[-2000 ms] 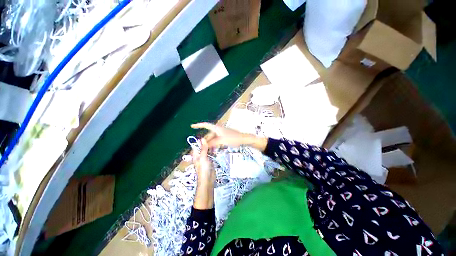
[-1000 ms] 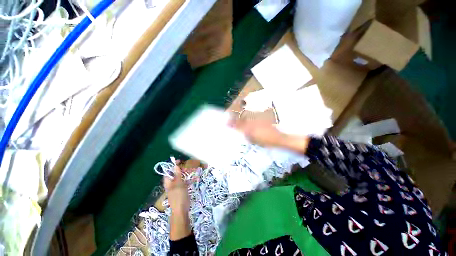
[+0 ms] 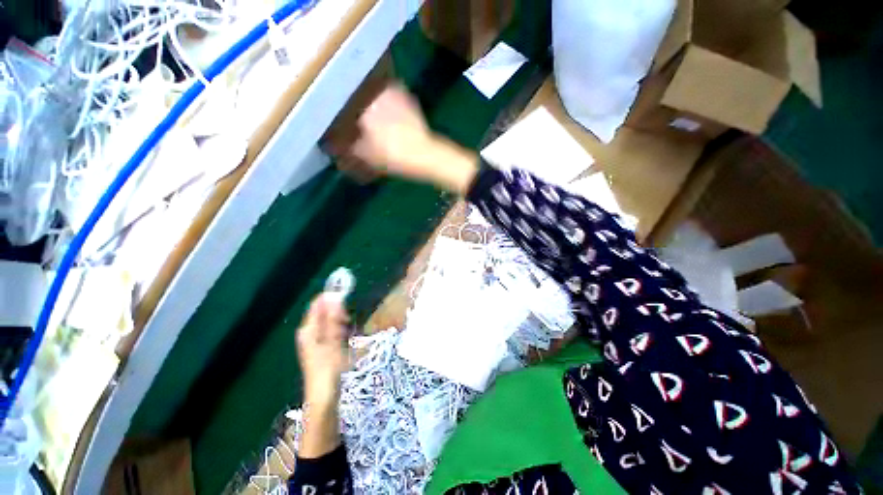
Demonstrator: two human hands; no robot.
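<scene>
My left hand (image 3: 322,338) is raised over the near edge of the green belt and grips a small coiled white cable (image 3: 339,282). My right hand (image 3: 395,135) is blurred and reaches across the belt to a brown carton (image 3: 341,145) by the shelf edge; whether it holds or only touches the carton cannot be told. A tangled heap of white cables (image 3: 382,411) lies in front of me. A white sheet (image 3: 463,319) lies on the heap. More white sheets (image 3: 538,147) are stacked to its right, partly behind my right sleeve.
A grey-edged shelf (image 3: 218,208) with white cables and a blue hose (image 3: 126,174) runs along the left. Another carton (image 3: 160,469) is at the belt's lower left. A white sheet (image 3: 496,70) lies near the top. A pale bulky bag (image 3: 605,58), an open carton (image 3: 726,87) and a large carton (image 3: 823,280) are right.
My right hand has let go of the white sheet, which now lies on the cable heap, and has moved up and left to the carton. My left hand has risen slightly with the cable.
</scene>
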